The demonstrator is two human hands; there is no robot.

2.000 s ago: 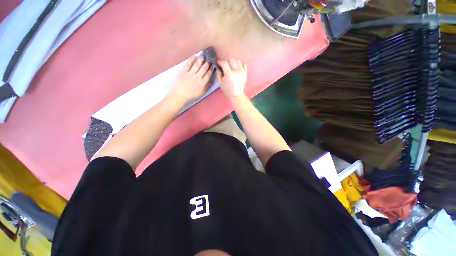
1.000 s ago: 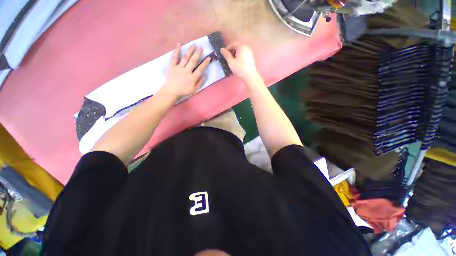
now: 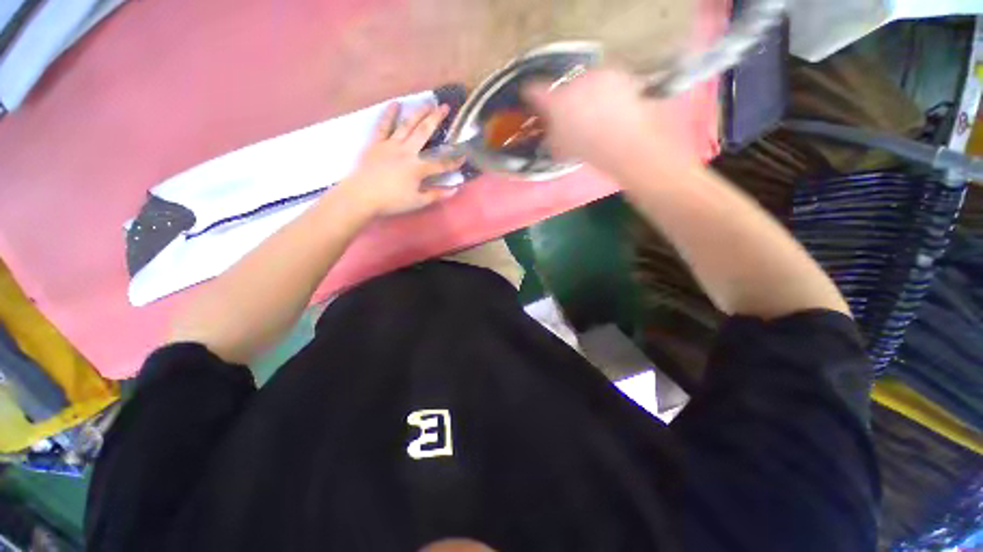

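Note:
A white sleeve [image 3: 286, 160] lies flat on the pink-red table, with a dark speckled wide end at the left and a dark cuff hem [image 3: 450, 99] at the right. A dark seam line runs along it. My left hand [image 3: 402, 167] lies flat on the sleeve near the cuff, fingers spread. My right hand [image 3: 593, 113] is blurred and grips the handle of the steam iron [image 3: 528, 162]. The iron's pointed tip is at the cuff end beside my left fingers. Whether its soleplate touches the cloth cannot be told.
The pressing table [image 3: 248, 65] has another white sleeve [image 3: 49, 43] at its far left. A dark iron rest [image 3: 755, 92] is at the right table edge, with the pale steam hose [image 3: 722, 49] near it. Dark garments on hangers [image 3: 862, 248] hang at the right.
My right hand has left the cuff and taken hold of the iron, which has moved left and nearer to the cuff. My left hand stays on the sleeve; the whole view has shifted somewhat.

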